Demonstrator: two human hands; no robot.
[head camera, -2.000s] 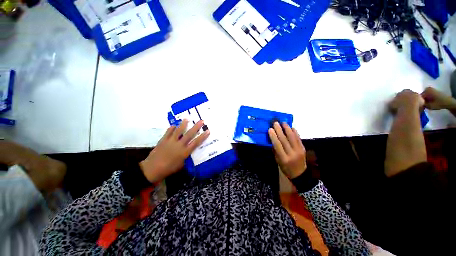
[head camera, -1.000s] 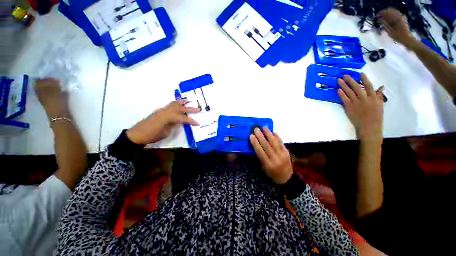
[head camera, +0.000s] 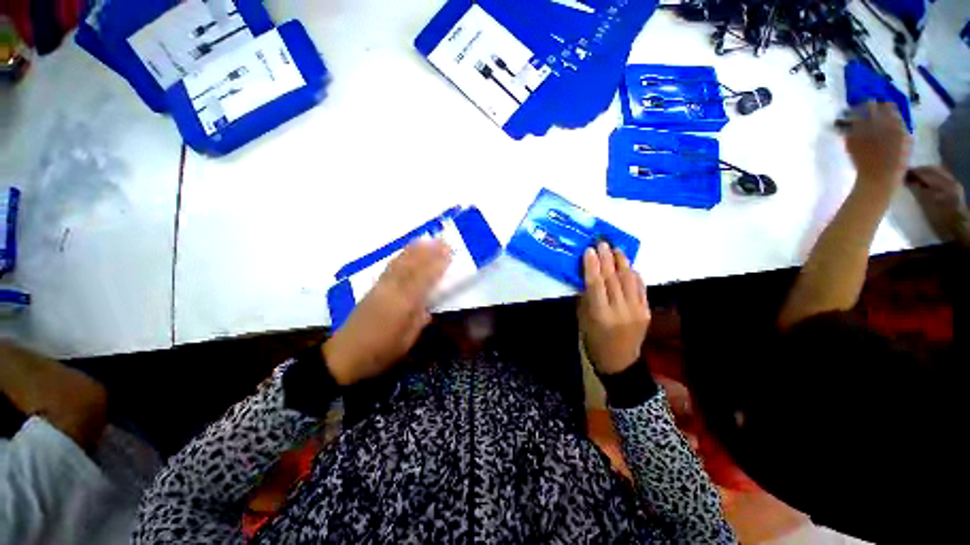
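Note:
A retail box (head camera: 462, 266), white with blue ends, lies slanted near the table's front edge. My left hand (head camera: 391, 309) is blurred and lies over its middle, hiding most of the printed panel. A blue insert tray (head camera: 546, 236) with cable plugs showing lies just right of the box, its corner close to the box's end. My right hand (head camera: 614, 303) has its fingertips on the tray's lower right part, pressing on the dark cable there. The fingers hide that part, and the thumb is not clearly seen.
Flat cartons (head camera: 226, 91) overlap at the far left, and a fanned carton stack (head camera: 574, 64) lies ahead. Two filled trays (head camera: 665, 183) with cable loops lie right of centre. A cable heap (head camera: 787, 23) is at far right. A neighbour's hand (head camera: 879, 144) is by a blue tray.
The box has turned from nearly upright to slanted, with my left hand over it. The tray has moved right, away from the box, and tilted. The right neighbour's hand has left the filled trays.

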